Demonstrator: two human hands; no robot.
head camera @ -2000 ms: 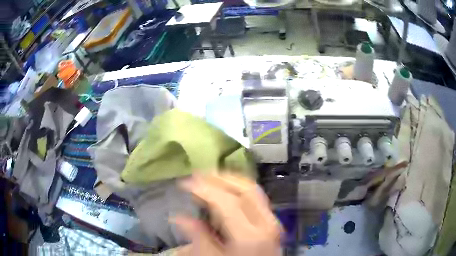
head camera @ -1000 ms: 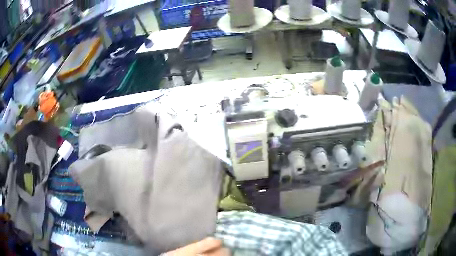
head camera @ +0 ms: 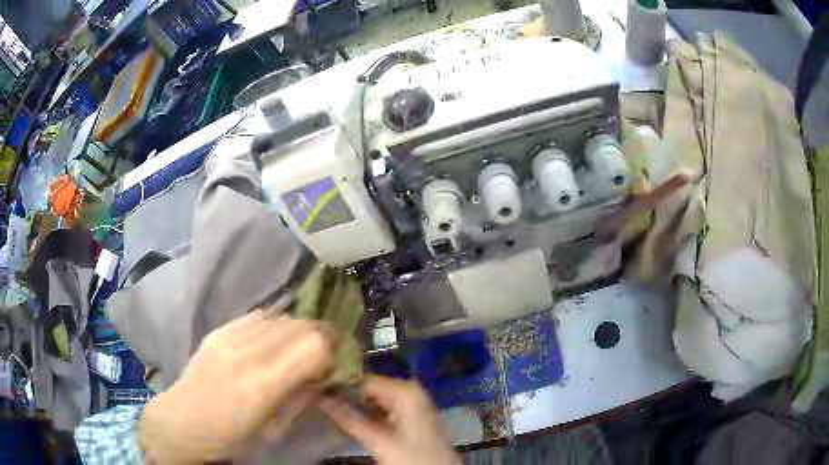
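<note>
A grey-brown garment panel (head camera: 241, 250) drapes left of the overlock machine (head camera: 345, 204) and runs down under my hands. An olive-green fabric piece (head camera: 332, 313) stands bunched just below the machine's head. My left hand (head camera: 241, 377) lies over the cloth with its fingers on the olive piece. My right hand (head camera: 395, 418) is at the lower edge of the olive piece, thumb and fingers pinching the cloth. The needle area is mostly hidden behind the olive fabric.
Four white tension dials (head camera: 498, 192) line the machine's front. A blue tray (head camera: 536, 354) below holds lint. Beige pieces (head camera: 745, 209) hang at the right. A thread cone (head camera: 645, 32) stands behind. Grey pieces (head camera: 64, 291) and an orange thing (head camera: 64, 198) are at the left.
The view has moved closer to the machine. The grey panel has shifted off the front, baring more of the olive piece. Both hands are now together at the cloth; the checked sleeve has moved left.
</note>
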